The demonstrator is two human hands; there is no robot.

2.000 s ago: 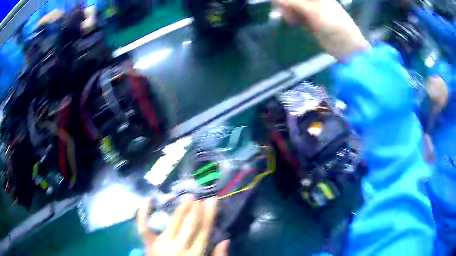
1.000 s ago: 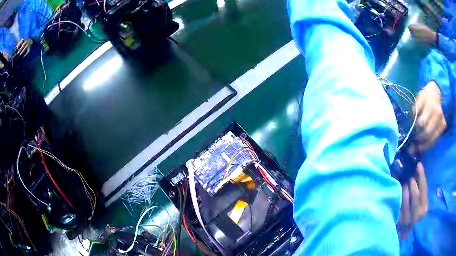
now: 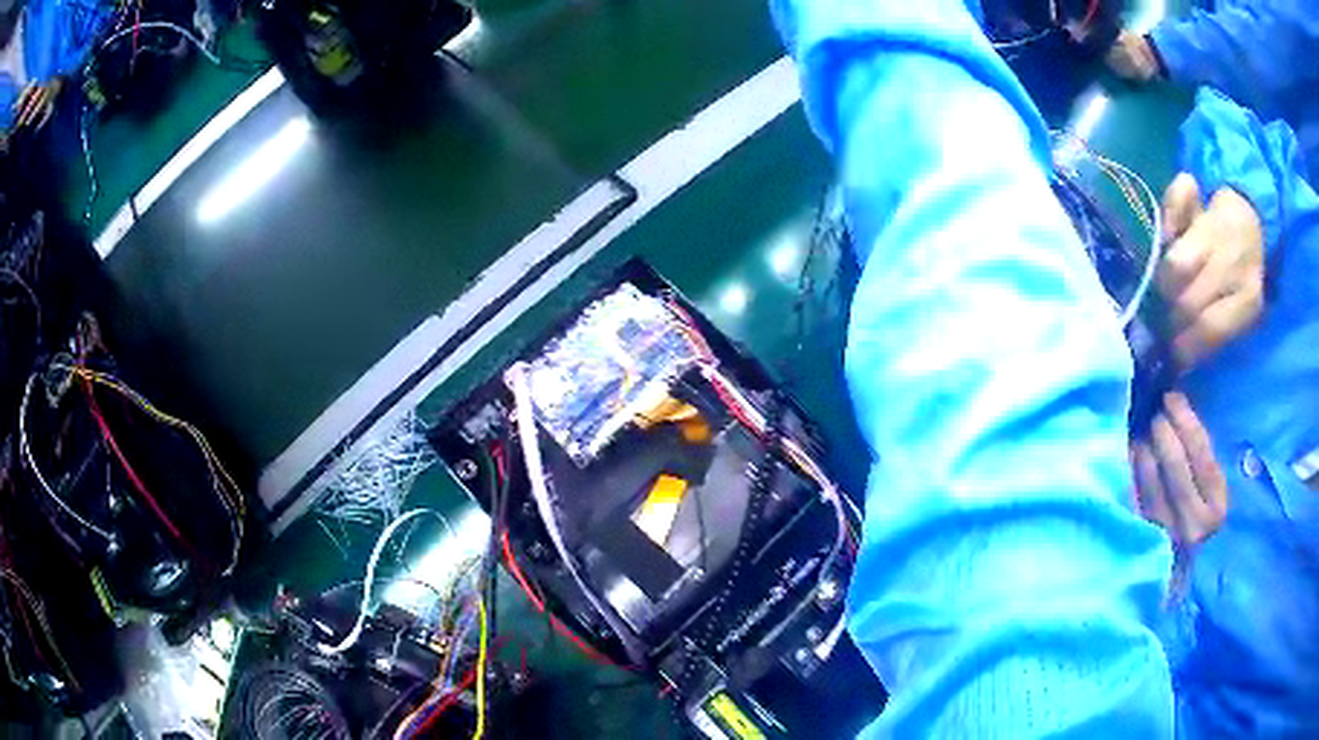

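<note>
An open black projector housing (image 3: 723,506) lies on the green bench at the lower middle. A blue main board (image 3: 593,362) sits at its far end, with orange tape (image 3: 663,499) on the black inner cover. A white cable (image 3: 538,470) and red wires run along its left side. My right arm, in a blue sleeve (image 3: 984,362), reaches forward past the housing's right side. My right hand is beyond the top edge and out of the picture. My left hand is not in view.
Loose clear zip ties (image 3: 379,470) lie left of the housing. Another open unit with coloured wires (image 3: 434,651) is at the lower left, more units (image 3: 152,549) beyond. A pale rail (image 3: 463,311) crosses the bench. At right, another person's hands (image 3: 1208,275) work on wiring.
The view has steadied and shifted. The blurred left hand seen two seconds ago is gone. My right hand, earlier at the top, is out of the picture. The housing appears slightly higher and further left than one second ago.
</note>
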